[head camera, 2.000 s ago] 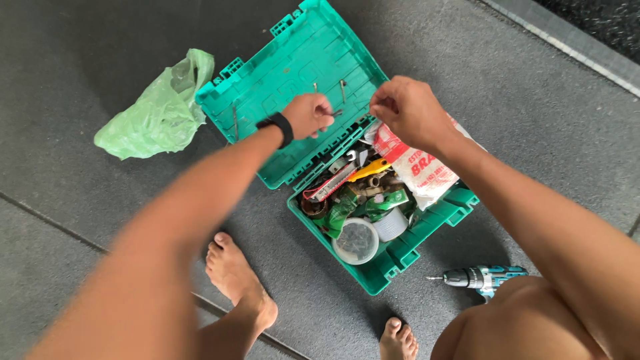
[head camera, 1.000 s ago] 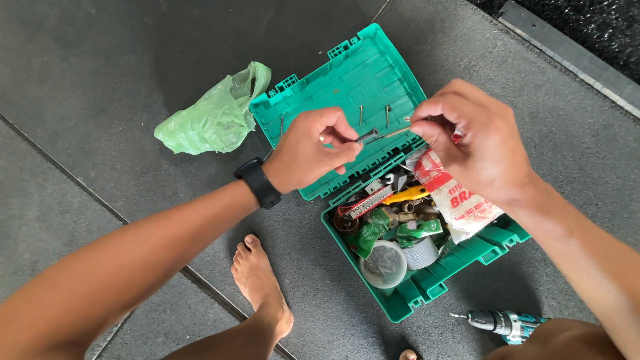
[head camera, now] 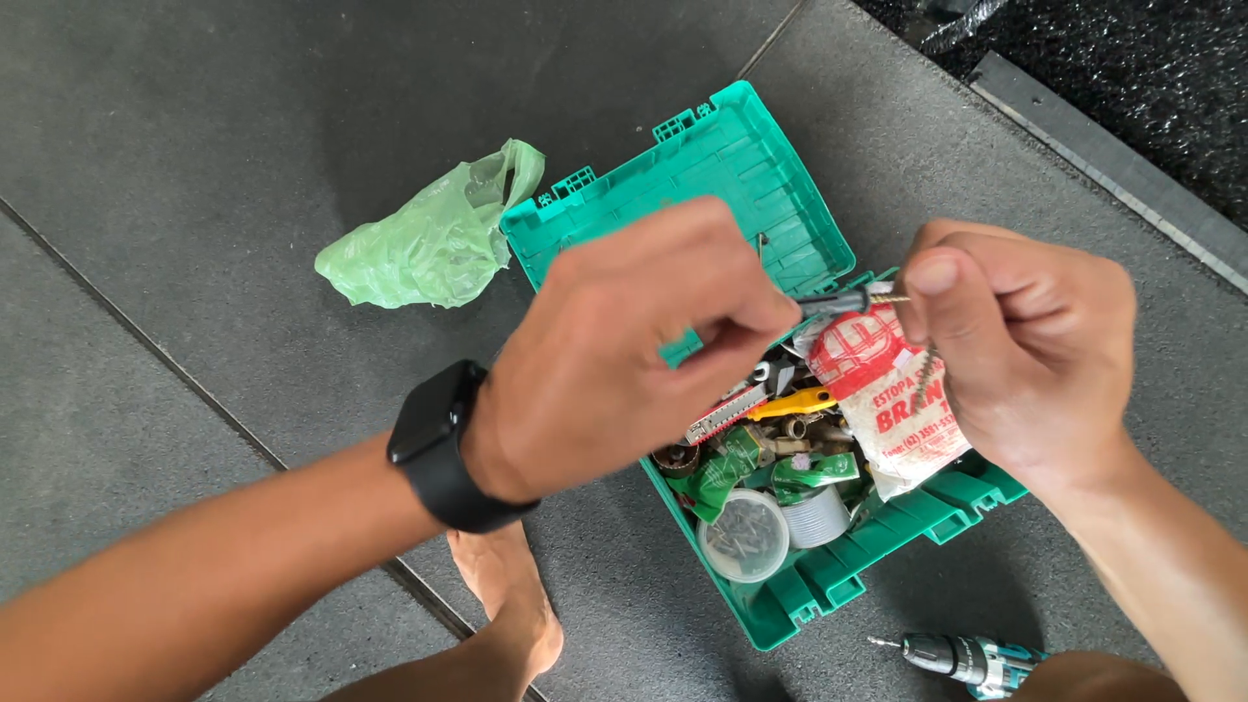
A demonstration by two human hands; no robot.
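My left hand, with a black smartwatch on its wrist, pinches a grey plastic wall plug between thumb and fingertips. My right hand holds a brass-coloured screw whose threaded end meets the plug's right end. A second screw points downward from the right fingers. Both hands are above an open green plastic toolbox. Inside are a round clear container, a yellow-handled tool, green packets and a red-and-white printed bag. A screw lies in the lid.
A crumpled green plastic bag lies on the grey floor left of the lid. At lower right rests a cordless drill with a bit fitted. My bare foot is by the toolbox. A metal strip borders the floor at upper right.
Both hands are raised nearer to the camera. The plug and screw, apart from the hands' shadowed grip earlier, now show end to end between my fingers.
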